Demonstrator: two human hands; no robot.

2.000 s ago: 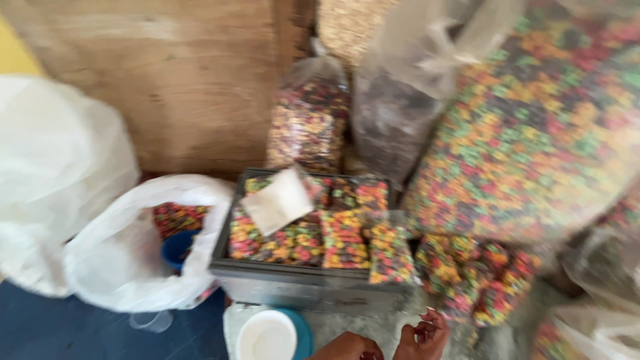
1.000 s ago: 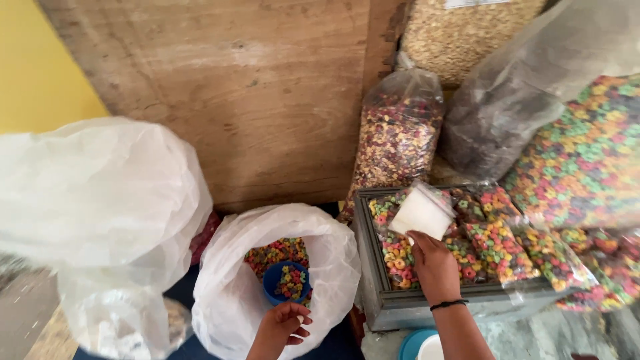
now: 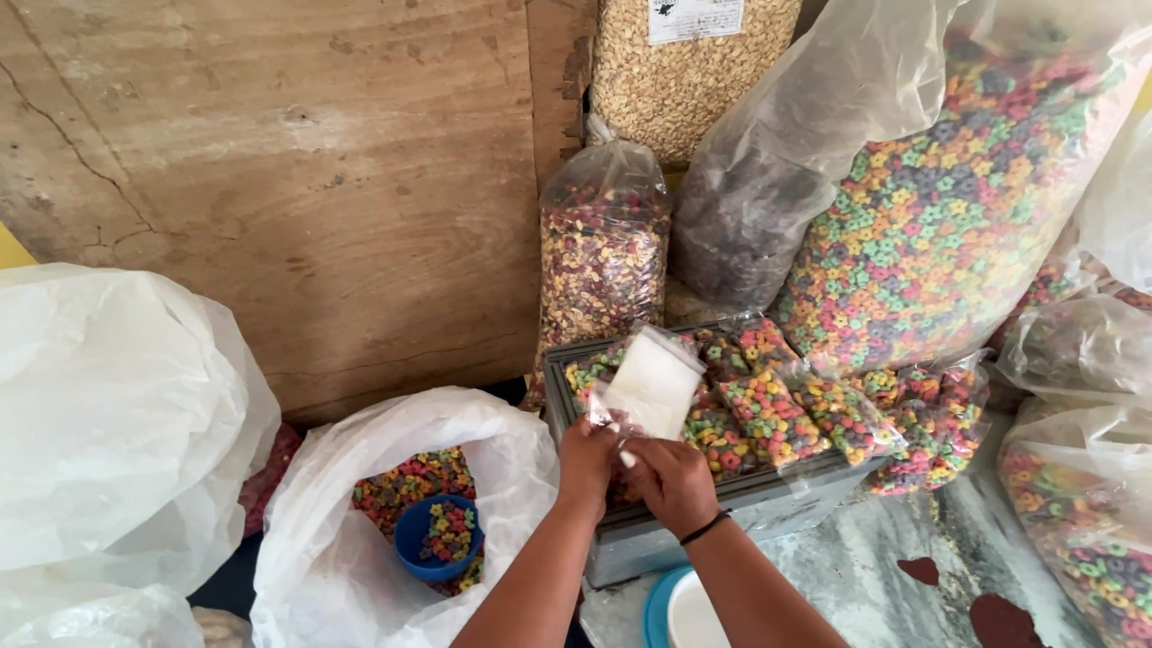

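Observation:
Both hands meet over the near left part of a grey plastic crate (image 3: 720,526). My left hand (image 3: 589,454) pinches a small clear plastic bag (image 3: 605,409). My right hand (image 3: 670,477) touches the same bag from the right, its fingers curled; what they grip is partly hidden. Behind them a stack of small white-looking plastic bags (image 3: 655,382) lies on filled packets of colourful cereal (image 3: 774,418) in the crate. To the left, an open white sack (image 3: 306,540) holds loose cereal (image 3: 414,477) and a blue bowl (image 3: 418,549) with cereal in it.
Large bags of colourful cereal (image 3: 936,216), oats (image 3: 688,81) and mixed flakes (image 3: 603,261) stand behind the crate. A wooden board (image 3: 270,180) rises at the back left. A blue-rimmed white container (image 3: 697,612) sits below the crate, and a white sack (image 3: 117,414) bulges far left.
My left hand has moved from in front of the open sack to the crate, beside my right hand. A small clear bag is now between the hands. The view has shifted.

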